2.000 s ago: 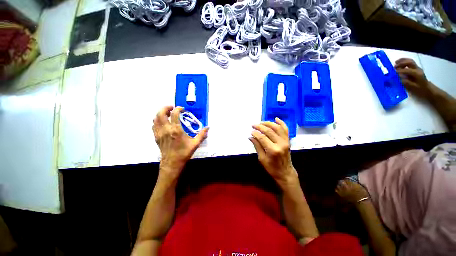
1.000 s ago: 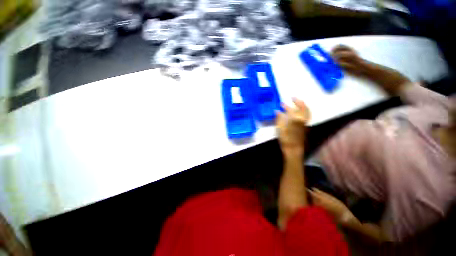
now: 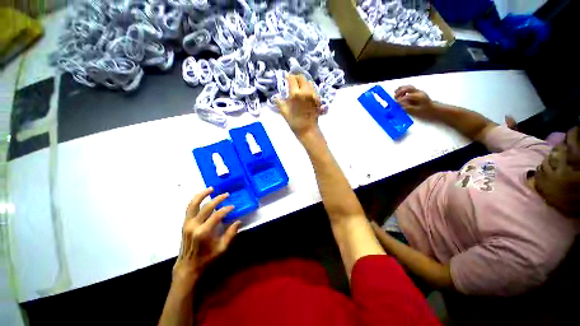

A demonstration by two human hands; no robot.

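Observation:
Two blue trays lie side by side in front of me, the left tray [image 3: 233,184] and the right tray [image 3: 264,167]. Each holds a white charger piece [image 3: 220,164] in its upper recess, and no cable shows in the lower recesses. My left hand [image 3: 205,229] is at the lower end of the left tray, fingers apart, with nothing seen in it. My right hand [image 3: 300,105] is at the front edge of the cable pile [image 3: 254,54]. Its fingertips are among the white coils, and I cannot tell if they grip one.
A person in pink [image 3: 490,210] sits at the right, a hand beside another blue tray [image 3: 385,112]. An open cardboard carton [image 3: 375,48] of small white pieces stands behind. Blue material [image 3: 516,32] is at the back right, something yellow [image 3: 18,30] at back left.
The view has swung right. My left hand, holding a coiled cable two seconds ago, is now empty at a different tray. My right hand has moved from the trays to the pile.

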